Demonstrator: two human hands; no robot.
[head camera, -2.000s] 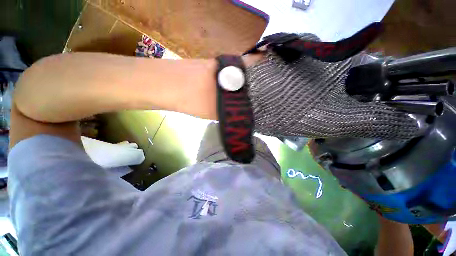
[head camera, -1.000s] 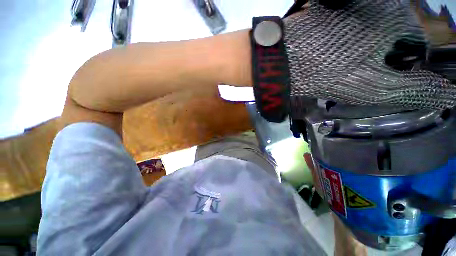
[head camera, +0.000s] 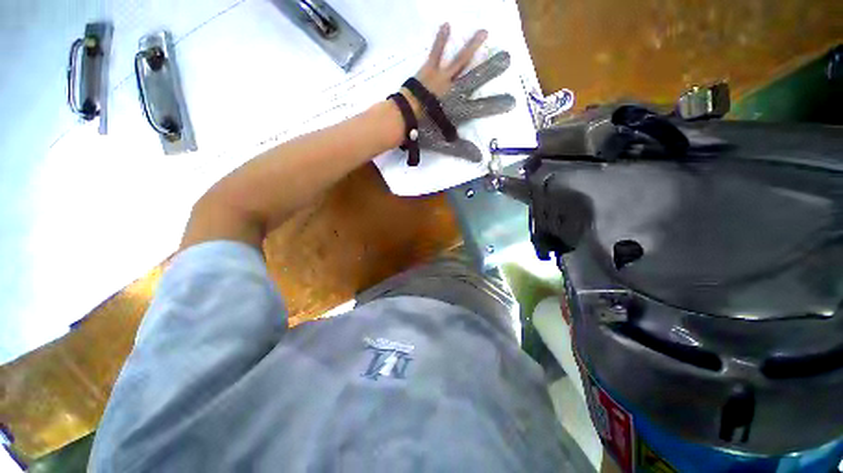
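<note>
My left hand (head camera: 465, 97) wears a grey chain-mesh glove that leaves two fingers bare. It lies spread on the white paper marker (head camera: 268, 111), near the edge of the lay. The straight-knife cutting machine (head camera: 721, 240) fills the right side, its grey body above a blue motor housing. A grey metal plate (head camera: 493, 226) shows between the machine and the lay's edge. A silver clip (head camera: 553, 106) sits on the lay's edge beside the machine. My right hand is not visible; the machine covers that area, so its hold cannot be seen.
Steel cloth weights with arched handles lie on the paper at the left (head camera: 90, 78), beside it (head camera: 164, 92), and at the top (head camera: 323, 30). Brown wooden table (head camera: 379, 226) shows below the lay and at the top right. Green floor lies beyond.
My left hand has left the top of the machine and now lies spread on the paper. The machine looms larger at the right. More of the lay and weights shows.
</note>
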